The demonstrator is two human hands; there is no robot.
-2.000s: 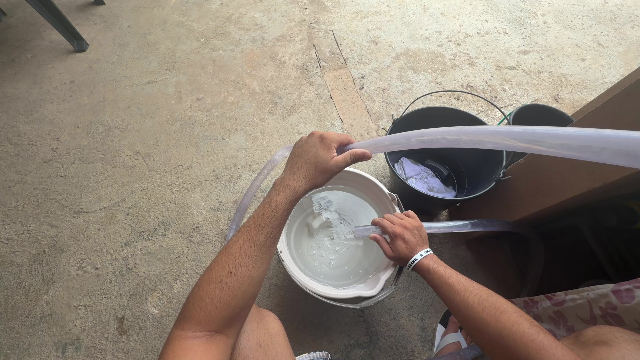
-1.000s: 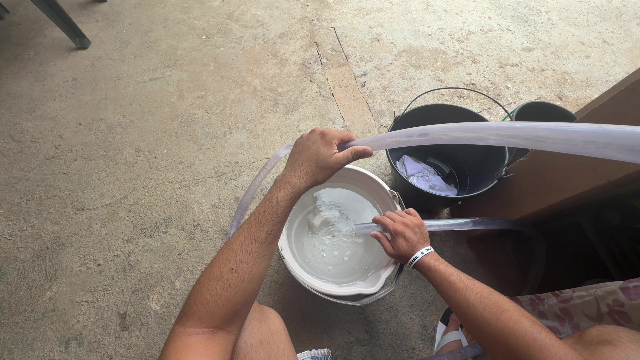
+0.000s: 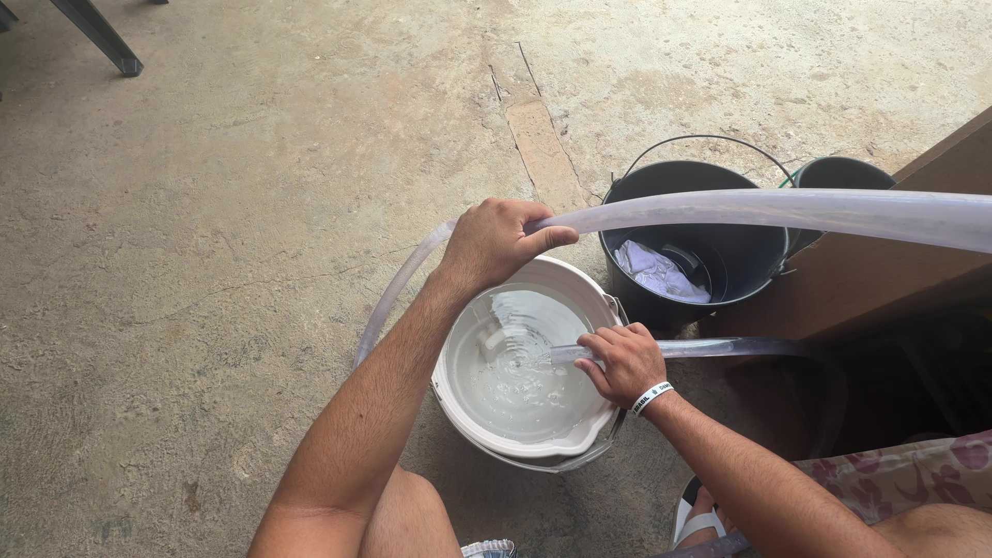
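Between my knees stands a white plastic bucket (image 3: 457,434) with a wire handle, holding clear water (image 3: 535,387) with ripples on its surface. My left hand (image 3: 504,236) is closed around a wide translucent plastic hose (image 3: 697,208) above the bucket's far rim; the hose runs off to the right edge. My right hand (image 3: 624,364) grips the end part of a clear hose (image 3: 721,348), its open end over the water, pointing left. Near that end the water is disturbed. A white wristband is on my right wrist. Whether both lengths are one hose I cannot tell.
A black bucket (image 3: 690,308) with a pale cloth (image 3: 659,271) inside stands beyond my right hand, a second dark container (image 3: 845,172) behind it. A brown panel (image 3: 868,263) slants along the right. A dark furniture leg (image 3: 101,39) rests on the concrete floor (image 3: 232,194) at upper left.
The splashing, bubbly patch in the white bucket has given way to rings of ripples. Both hands keep their places on the hose lengths.
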